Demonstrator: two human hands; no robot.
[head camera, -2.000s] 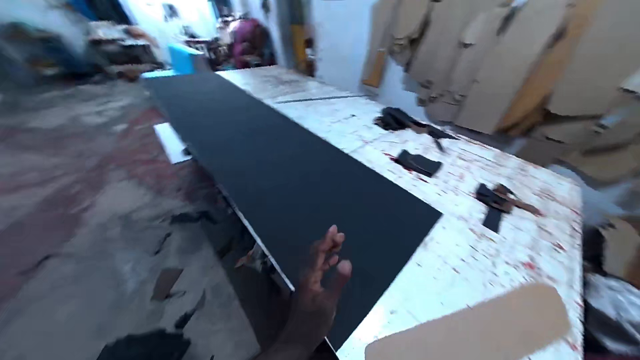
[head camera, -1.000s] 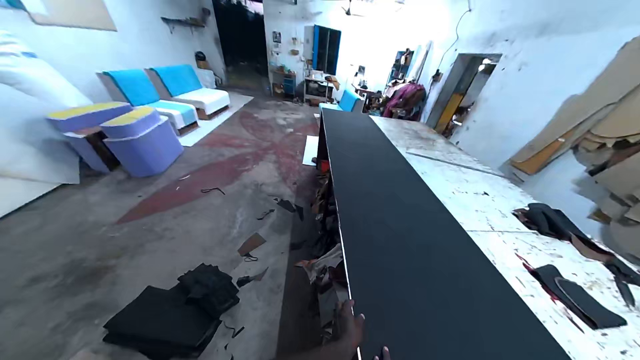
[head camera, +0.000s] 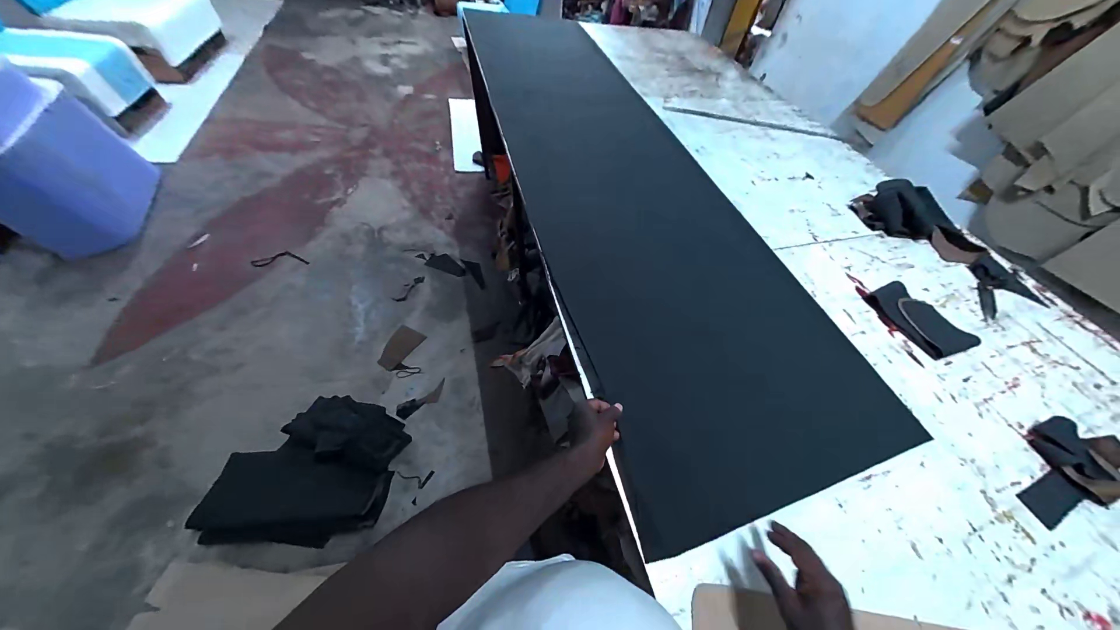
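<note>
A long sheet of black material lies along the left side of a white, stained table. My left hand is at the sheet's left edge near the table's rim, its fingers curled over that edge; the grip itself is partly hidden. On the right, my right hand hovers over or rests on the table just past the sheet's near end, fingers apart and holding nothing. Below it, a brown cardboard piece shows at the bottom of the view.
Dark cut pieces and a dark bundle lie on the table's right side. Folded black cloth and scraps are on the floor at left. Brown templates hang by the wall. A purple block-shaped thing stands at far left.
My left hand is now on the sheet's left edge; two seconds ago a raised hand showed over the sheet's near end. My right hand has come into fuller view. The view has swung.
</note>
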